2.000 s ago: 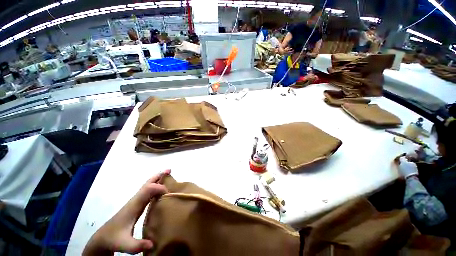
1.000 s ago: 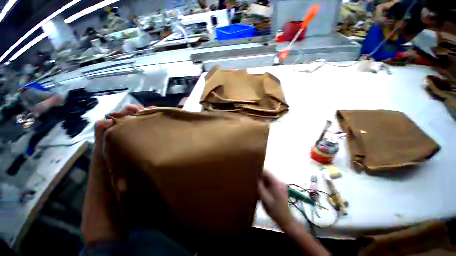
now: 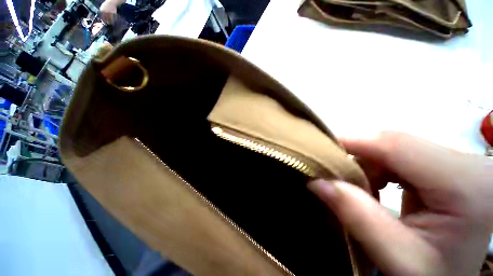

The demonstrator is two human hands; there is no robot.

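A brown bag [image 3: 178, 226] fills the middle of the view with its mouth open towards me. Inside, a lighter tan pocket panel [image 3: 254, 110] has a gold-toothed zip [image 3: 265, 152]. A thin seam line runs along the near tan panel. A gold D-ring [image 3: 141, 75] on a short brown tab sits at the far left corner of the mouth. My right hand [image 3: 427, 199] pinches the bag's right rim beside the zip, thumb inside and fingers outside. My left hand is not in view.
Another brown bag [image 3: 389, 16] lies on the white table [image 3: 335, 70] at the top right. A red thing [image 3: 487, 128] is cut off at the right edge. Machines stand at upper left. A blue bin [image 3: 239, 38] shows behind the bag. Part of a person's arm shows at the top.
The bag has been turned and brought close, so its open mouth and inside now show. My right hand has moved to its rim, and my left hand has gone out of view.
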